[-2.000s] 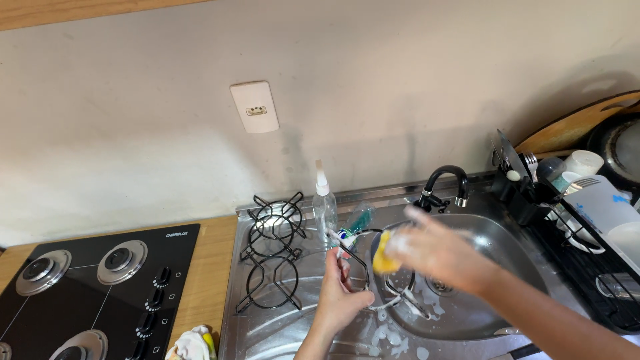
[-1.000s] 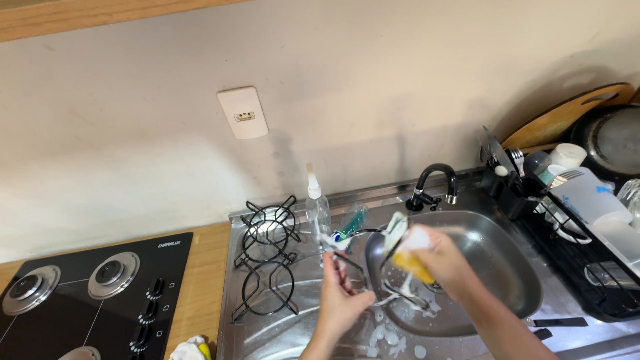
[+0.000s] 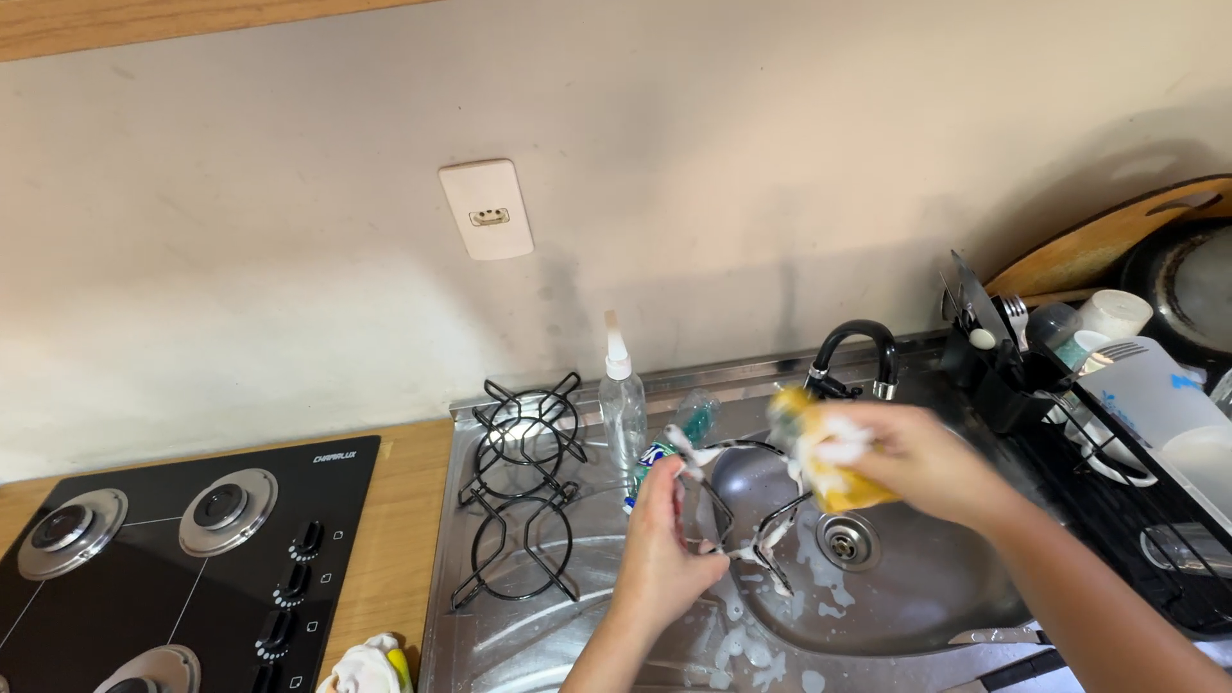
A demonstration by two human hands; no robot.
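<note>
My left hand (image 3: 666, 539) grips a black wire pan support (image 3: 717, 510) from a gas hob, coated in white suds, over the left part of the steel sink. A yellow sponge (image 3: 847, 486) full of foam is in my right hand (image 3: 914, 457), at the right side of that support. Two more black pan supports (image 3: 523, 549) lie on the drainboard to the left. A clear bottle with a white nozzle (image 3: 624, 414) stands behind my left hand. Beside it are a green and blue package (image 3: 654, 460) and a clear and green item (image 3: 698, 419) that I cannot identify.
A black faucet (image 3: 857, 332) rises behind the sink basin (image 3: 924, 597). Knives (image 3: 1020, 669) lie at its front right edge. A loaded black dish rack (image 3: 1097, 520) stands right. Left is a black gas cooktop (image 3: 183, 568), with a foamy cloth-like item (image 3: 371, 666) near it.
My right hand has moved up with the sponge, away from the lower part of the support. My left hand keeps its hold on the support.
</note>
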